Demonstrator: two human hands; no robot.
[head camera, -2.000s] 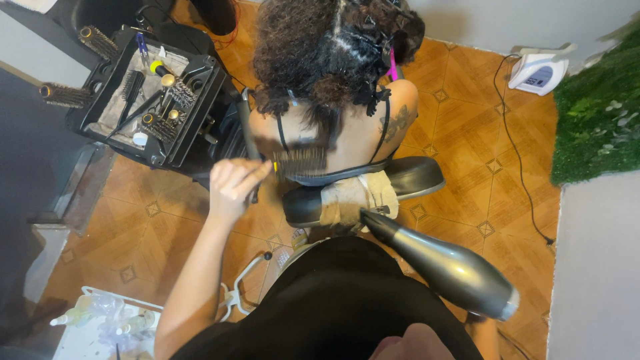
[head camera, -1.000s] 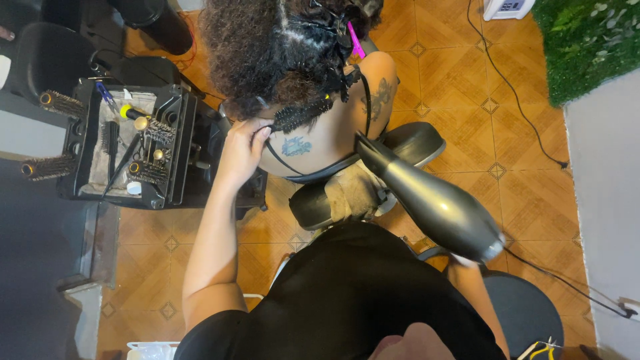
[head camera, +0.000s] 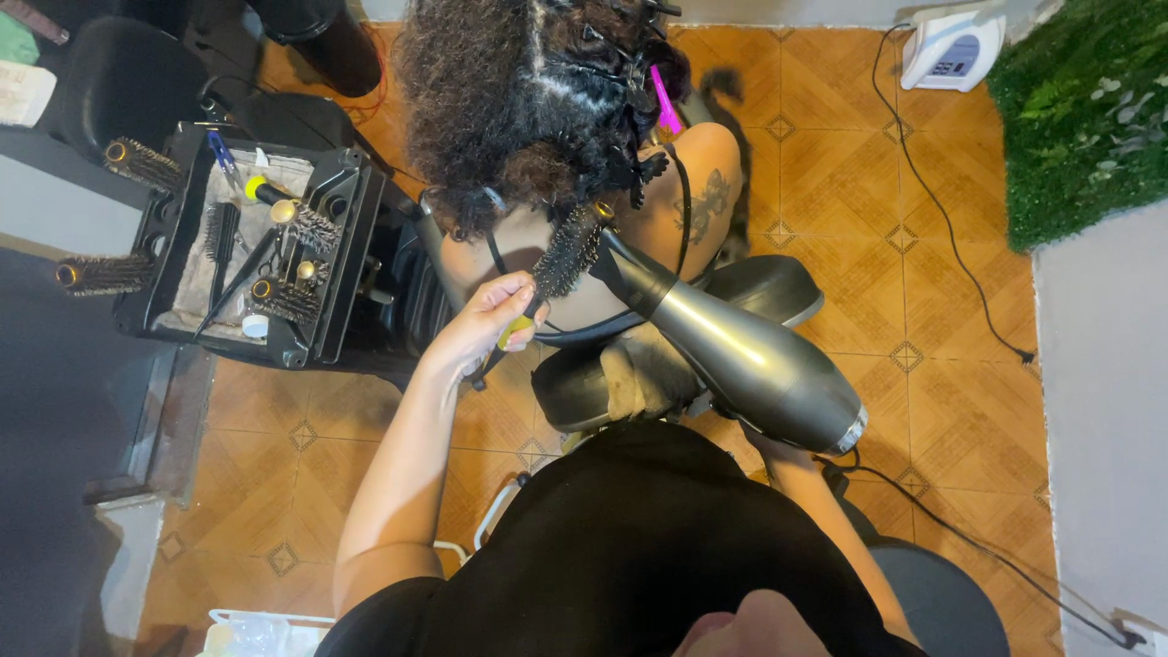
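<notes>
My left hand (head camera: 497, 319) grips the handle of a round hairbrush (head camera: 573, 251), its bristled barrel against the ends of a seated person's dark curly hair (head camera: 474, 100) at the upper back. A grey hair dryer (head camera: 766, 356) points its nozzle at the brush from the right. Its handle is mostly hidden below the body, where my right hand (head camera: 776, 447) is partly seen holding it. Black clips and a pink clip (head camera: 665, 100) pin up the hair on the right side of the head.
At left stands a black trolley tray (head camera: 342, 265) with round brushes, combs and clips. A padded chair back (head camera: 570, 388) lies between me and the seated person. The dryer's cord (head camera: 985, 538) runs to the lower right. A white device (head camera: 954, 50) stands by the wall, its cable across the tiles.
The hair dryer's nozzle, pointing near the chair back two seconds ago, is now up beside the brush. My left hand has brought the brush from below the hair to the hair ends.
</notes>
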